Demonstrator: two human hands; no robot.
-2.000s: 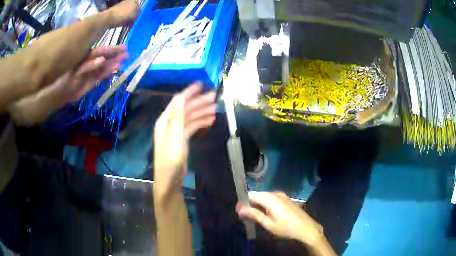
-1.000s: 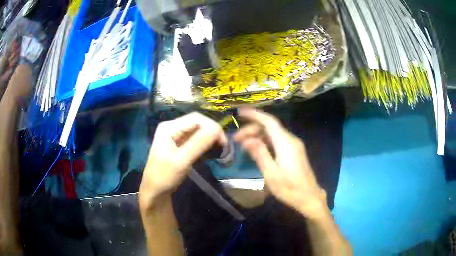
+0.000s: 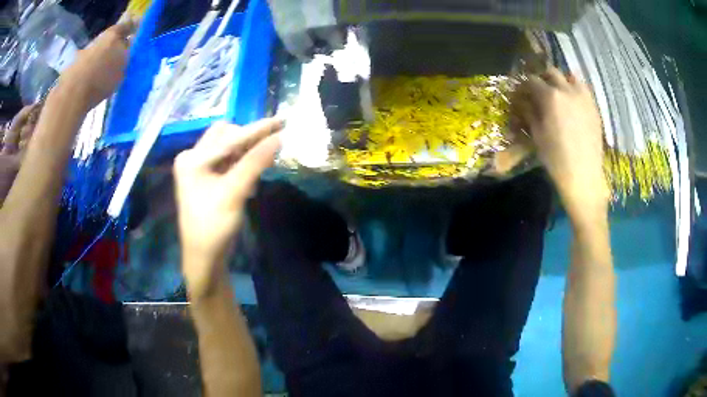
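Short yellow wires with some silvery ends lie heaped in the worn open box. My right hand reaches over the right end of this box, fingers bent down; its fingertips are blurred against the dark rim and wire ends. My left hand is left of the box, thumb and forefinger close together near the bright white patch below the machine head. Whether either hand pinches a small piece cannot be seen. The grey machine housing is above the box.
A blue bin holds short white pieces; long white strips lie across it. A white bundle with yellow tails hangs at right. A neighbour's arm reaches in at left, near blue wires.
My hands have moved apart, left towards the bright patch, right up to the box's right end. The pale strip with a blue tail below my hands is no longer visible. The view has shifted.
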